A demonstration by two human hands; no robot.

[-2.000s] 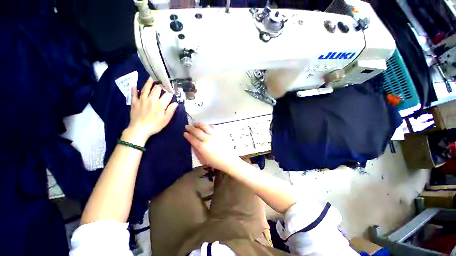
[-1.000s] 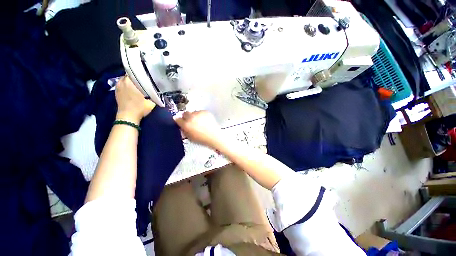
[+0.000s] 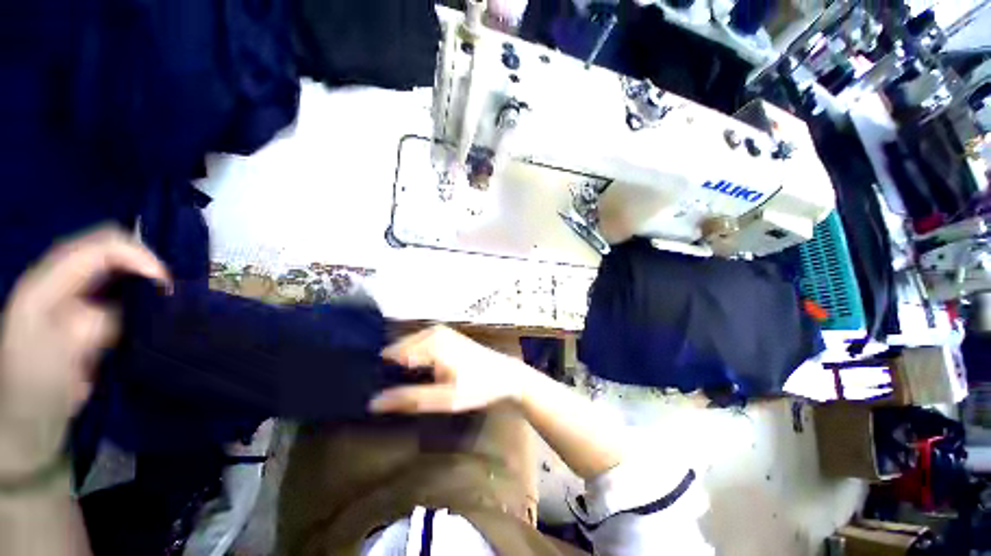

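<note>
A navy cloth piece (image 3: 261, 353) is stretched between my two hands over my lap, in front of the table edge. My left hand (image 3: 71, 326), blurred, grips its left end. My right hand (image 3: 451, 375) holds its right end between thumb and fingers. The white JUKI sewing machine (image 3: 641, 152) stands behind. Its presser foot (image 3: 448, 187) is above the pale bed plate (image 3: 418, 223), with no cloth under it.
A heap of navy cloth (image 3: 98, 119) fills the upper left. A dark stack of panels (image 3: 695, 320) lies at the right of the machine bed. Metal snips (image 3: 585, 230) lie under the arm. A teal basket (image 3: 831, 272) and cardboard boxes (image 3: 848, 440) are at the right.
The navy piece has come away from the needle area towards my lap and the left. My left hand has moved far left and down, my right hand down from the presser foot. The view has shifted.
</note>
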